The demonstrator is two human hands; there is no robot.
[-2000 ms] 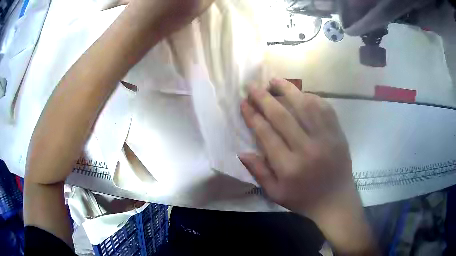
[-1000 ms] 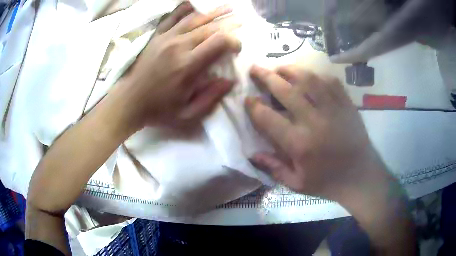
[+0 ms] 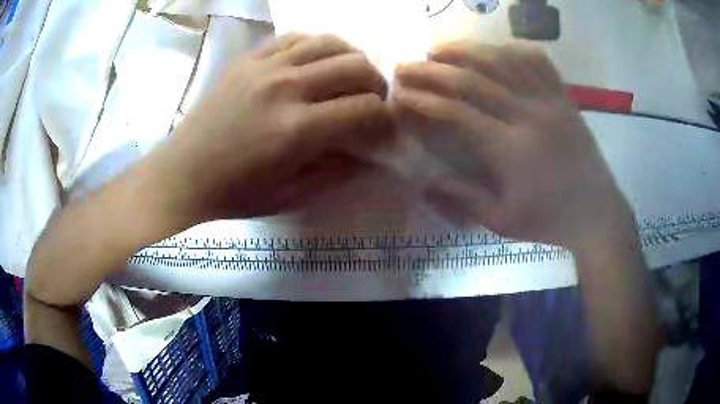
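Observation:
My left hand (image 3: 288, 130) and my right hand (image 3: 505, 134) are close together over the front of the sewing machine table, fingertips nearly meeting. Both are blurred. A little pale cloth (image 3: 406, 158) shows between them, mostly hidden by the fingers. My left fingers are curled at the cloth; I cannot tell how firmly my right fingers hold it. The machine bed (image 3: 631, 63) lies beyond my right hand, under bright glare.
Pale garment pieces (image 3: 71, 87) are heaped at the left. A dark knob (image 3: 534, 20) is at the top, and a red tape mark (image 3: 601, 99) lies right of my right hand. The printed ruler (image 3: 339, 254) runs along the front edge. A blue crate (image 3: 189, 355) with cloth stands below.
My left hand came in from the upper left to meet my right hand. The cloth spread over the table front is now gathered between the hands, baring the ruler. The view has shifted.

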